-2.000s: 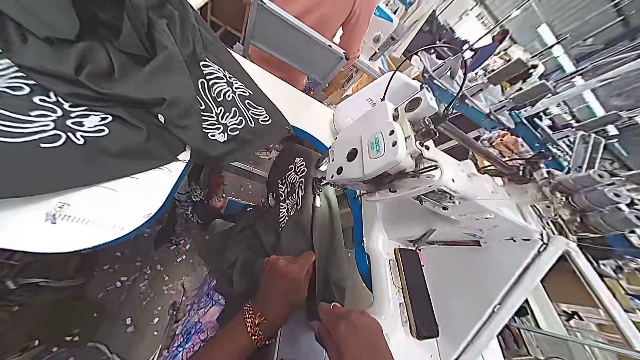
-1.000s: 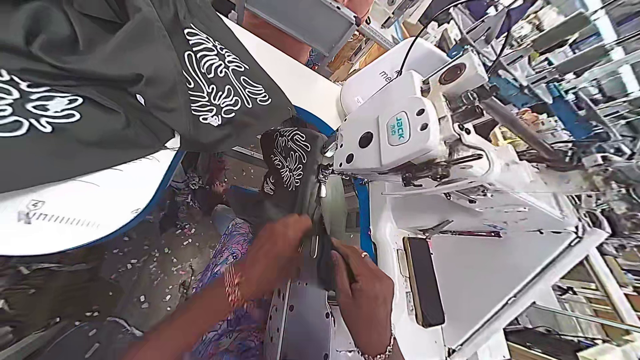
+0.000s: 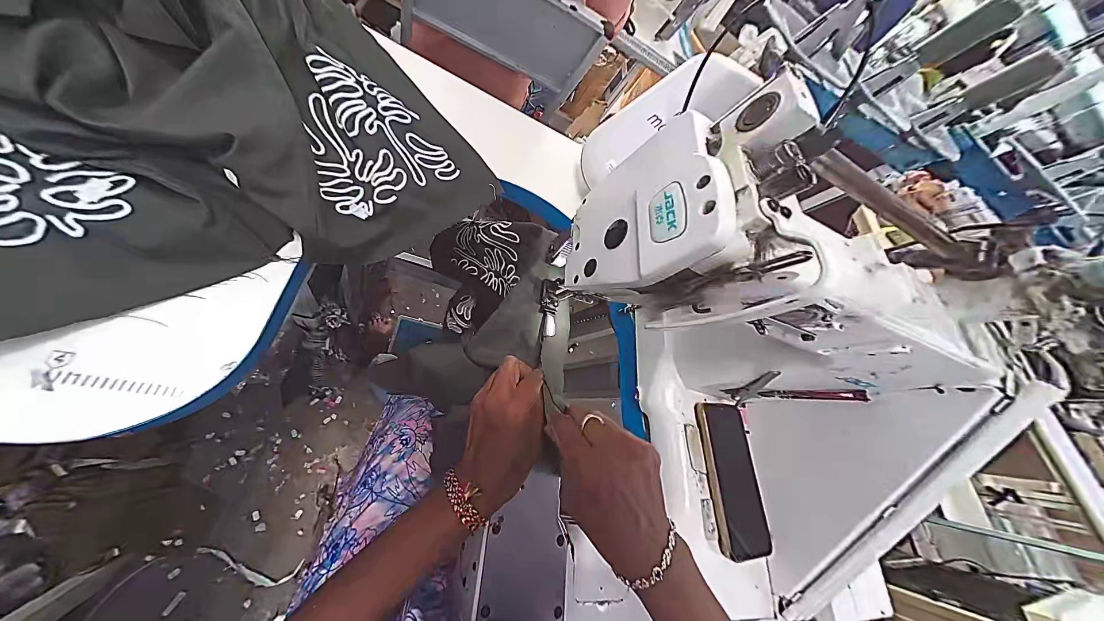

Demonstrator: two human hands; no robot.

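Note:
A dark grey fabric piece with white line embroidery (image 3: 509, 319) runs from under the presser foot (image 3: 550, 297) of a white Jack sewing machine (image 3: 655, 207) toward me. My left hand (image 3: 509, 431) pinches its edge just in front of the foot. Close beside it, on the right, my right hand (image 3: 604, 483) grips the same edge, a ring on one finger. The fingertips nearly meet, and the cloth below them is partly hidden by the hands.
More dark embroidered fabric (image 3: 259, 147) lies over the white, blue-edged table (image 3: 172, 362) at left. Right of my hands, a smartphone (image 3: 737, 483) and metal tweezers (image 3: 811, 395) rest on the machine's white bed. Scraps litter the floor. A person's arm shows behind a grey tray (image 3: 517, 34).
My hands were apart, lower on the cloth, two seconds ago; they are now close together near the presser foot. Less of the embroidered part lies on my side than before cannot be told.

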